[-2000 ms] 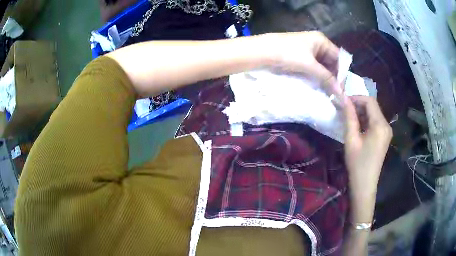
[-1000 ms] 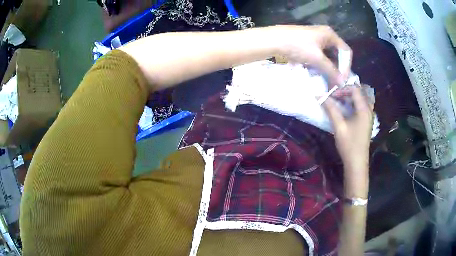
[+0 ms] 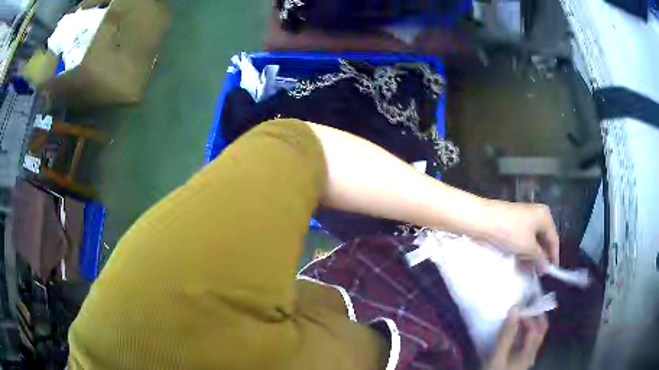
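White fabric pieces (image 3: 477, 285) lie over the lap on the red plaid apron (image 3: 390, 293), at the lower right. My left hand (image 3: 524, 231) comes in from the left above them, its fingers closed on a narrow white strip (image 3: 569, 275) that sticks out to the right. My right hand (image 3: 520, 336) is below, partly cut off by the bottom edge, with its fingertips at the pieces' right edge and a second short white strip (image 3: 538, 305) beside them. Both hands are slightly blurred. Whether a tool is in either palm cannot be seen.
A blue crate (image 3: 339, 56) with black garments (image 3: 332, 115) with pale lacy trim stands ahead of the lap. A cardboard box (image 3: 115, 58) with white pieces is at the upper left on the green floor (image 3: 184, 94). The pale machine table (image 3: 629, 188) edge runs down the right side.
The view has shifted, so crate and box show more fully and the hands sit lower right. My hands were close together at the pieces; now they are a little apart, with two strips showing.
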